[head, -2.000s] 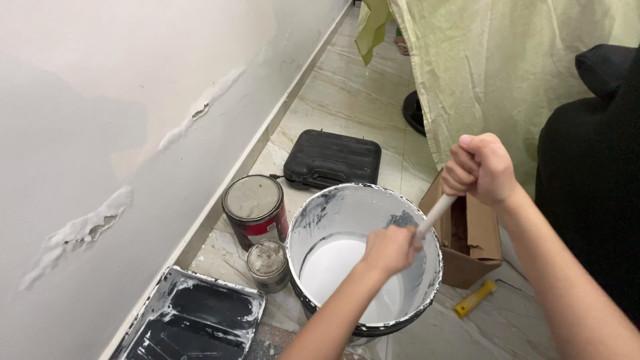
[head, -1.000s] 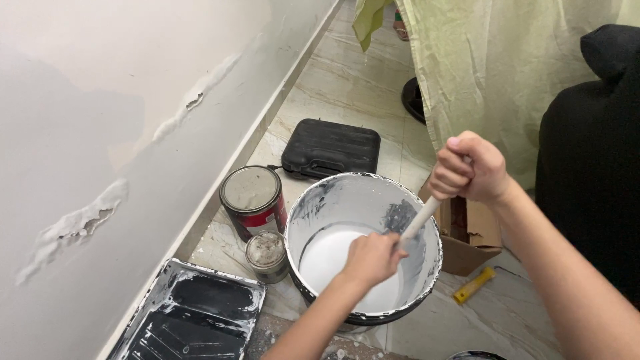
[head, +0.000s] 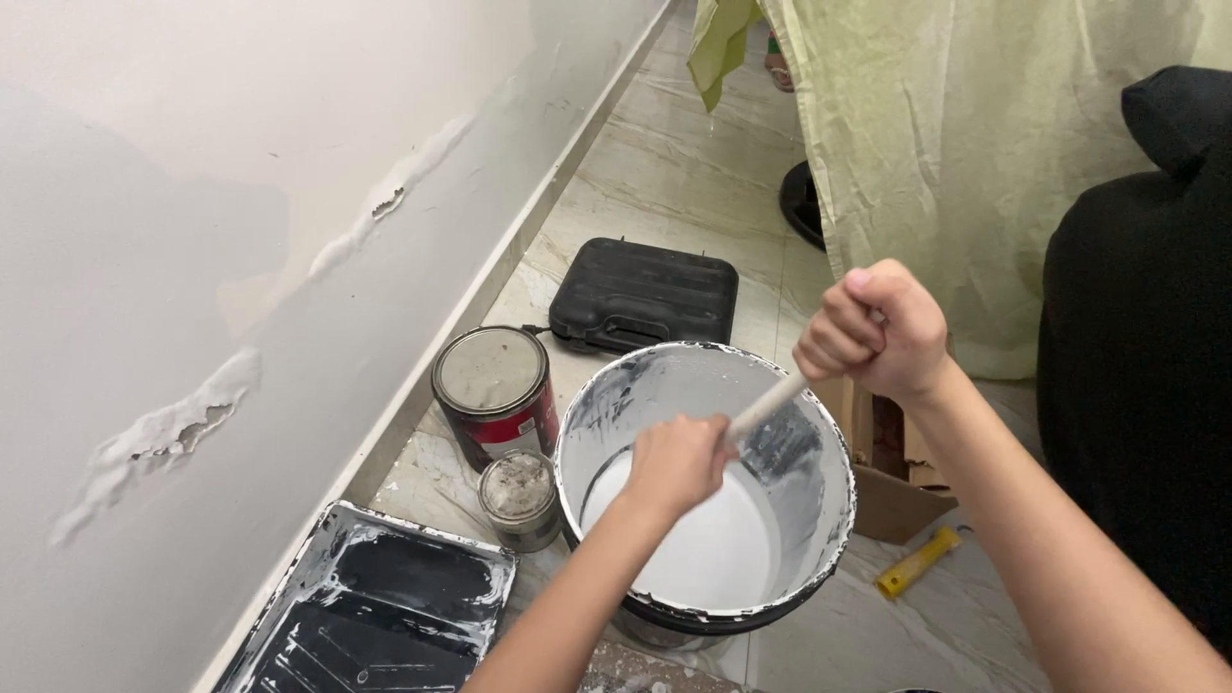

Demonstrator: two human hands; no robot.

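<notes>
A light-coloured stick point(head: 767, 406) slants down into a large round bucket point(head: 834, 539) that holds white paint point(head: 717, 553). My right hand point(head: 874, 332) is closed around the stick's upper end, above the bucket's right rim. Lower down, over the bucket's middle, my left hand point(head: 679, 464) grips the same stick. The stick's lower end is hidden behind my left hand. Streaks of white and dark grey coat the bucket's inner wall. Left of the bucket stand a lidded paint can point(head: 491, 371) with a red band and a smaller lidded tin point(head: 518, 489).
A black paint tray point(head: 414, 573) smeared with white lies by the wall point(head: 318, 318), whose surface is peeling. Behind the bucket lies a black plastic case point(head: 643, 289). A cardboard box point(head: 890, 500), a yellow handle point(head: 919, 561), a pale green cloth point(head: 924, 144) and a black covered object point(head: 1136, 366) are to the right.
Both hands have stayed on the stick while shifting a little over the bucket, and the stick's slant has changed. The containers around have stayed in place.
</notes>
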